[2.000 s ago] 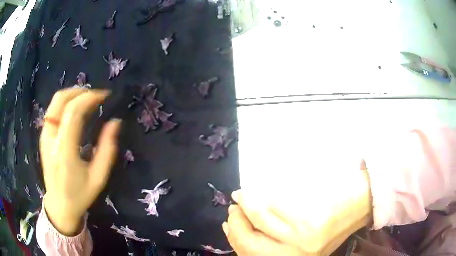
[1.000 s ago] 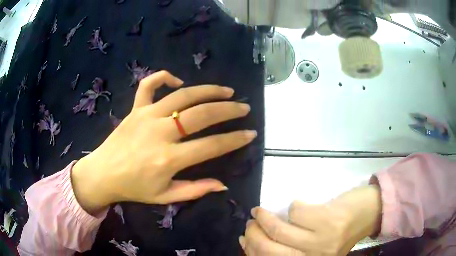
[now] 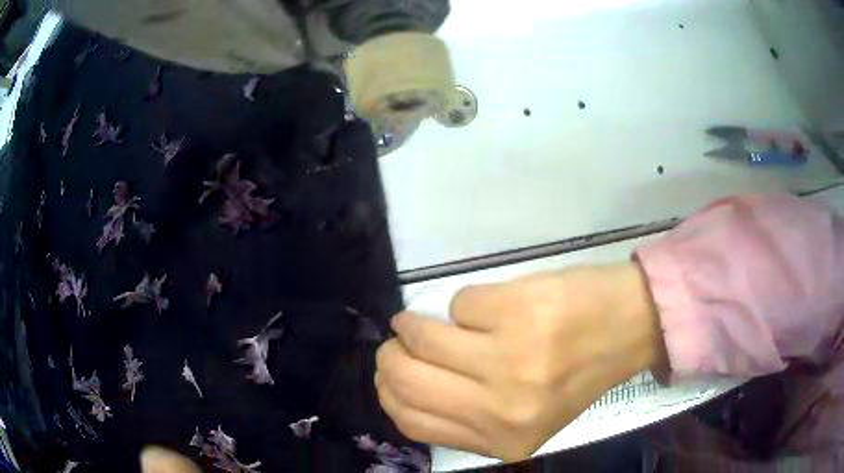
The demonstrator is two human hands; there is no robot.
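Observation:
A dark sheer panel (image 3: pixel 305 249) with small mauve leaf motifs covers the left of the white table. Its right edge runs down from the machine to my right hand. My right hand (image 3: pixel 518 356) has its fingers curled and pinches the panel's edge near the table's front. Only a blurred fingertip of my left hand (image 3: pixel 168 460) shows at the bottom edge, over the panel; the rest is cut off. The sewing machine's cream ribbed knob (image 3: pixel 400 78) hangs at the top, above the panel's upper right corner. The needle area is mostly hidden behind it.
Thread snips (image 3: pixel 757 148) with a blue and pink handle lie on the table at the right. A small round metal disc (image 3: pixel 456 106) shows beside the knob. A dark seam (image 3: pixel 546 248) crosses the table. Ruler marks (image 3: pixel 625 393) show at the front edge, below my right wrist.
The view has shifted, so the machine's knob now appears further left. My left hand has gone from the middle of the panel to the bottom edge. My right hand still holds the panel's edge.

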